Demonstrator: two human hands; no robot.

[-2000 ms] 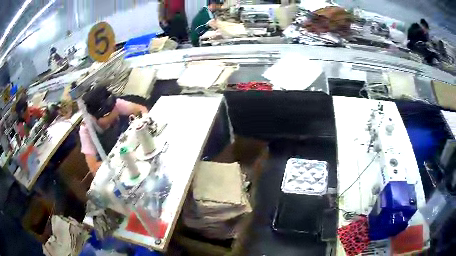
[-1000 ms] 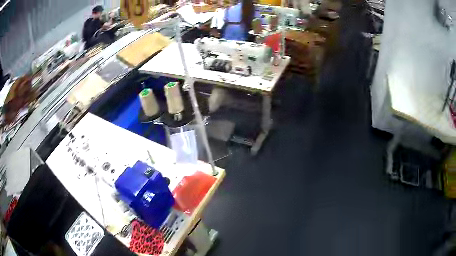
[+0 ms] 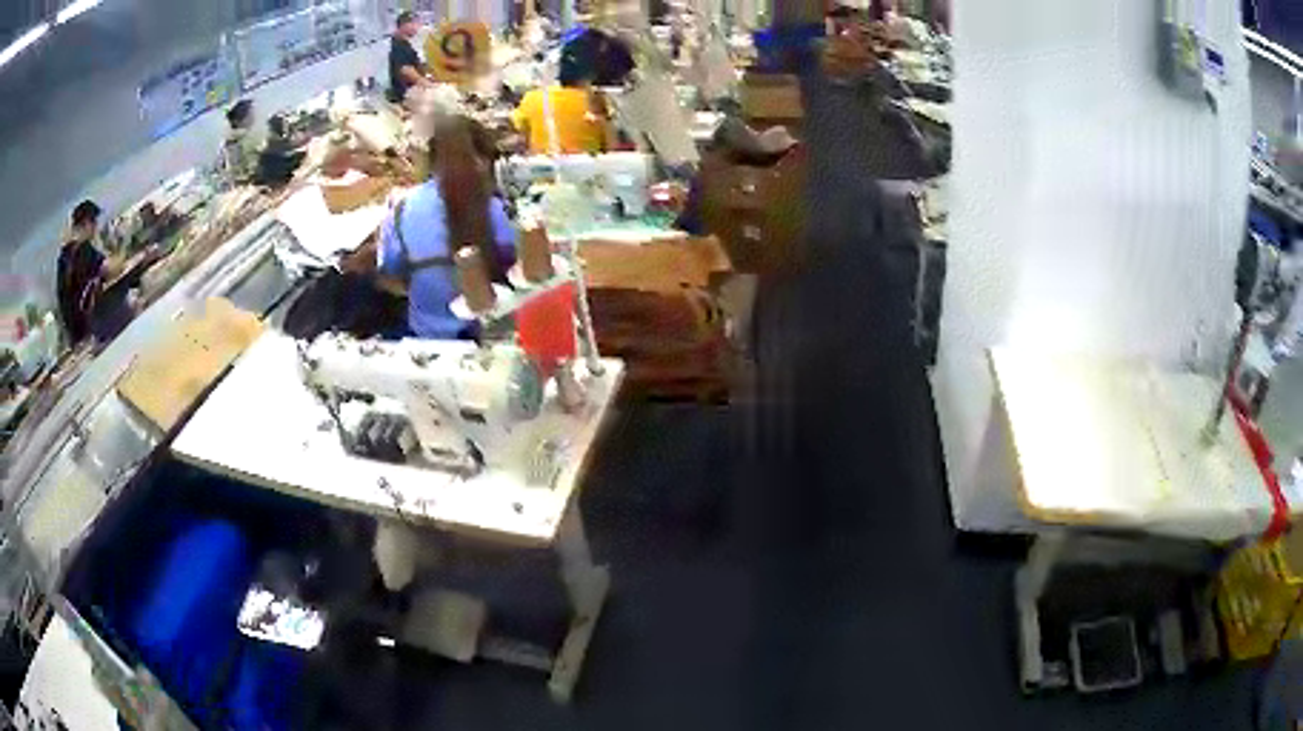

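Neither of my hands is in the picture. Nearest in front, to the left, a cream industrial sewing machine (image 3: pixel 422 400) stands on a white-topped table (image 3: pixel 236 414). A pedal (image 3: pixel 446 624) shows on the floor under it. Two brown thread cones (image 3: pixel 476 280) stand just behind the machine, by a pale upright pole. A red-orange piece (image 3: pixel 547 326) is beside them. No cloth can be made out under the machine.
A person in blue (image 3: pixel 436 243) sits behind the machine. Brown stacked pieces (image 3: pixel 650 321) stand beyond. A dark aisle floor (image 3: pixel 786 571) runs down the middle. At right are a white pillar (image 3: pixel 1057 214), another white table (image 3: pixel 1115 443) and a yellow bag (image 3: pixel 1257 600).
The view has swung right and moved forward along the aisle. The table with the blue motor cover has left the picture, and the sewing machine table is now nearer.
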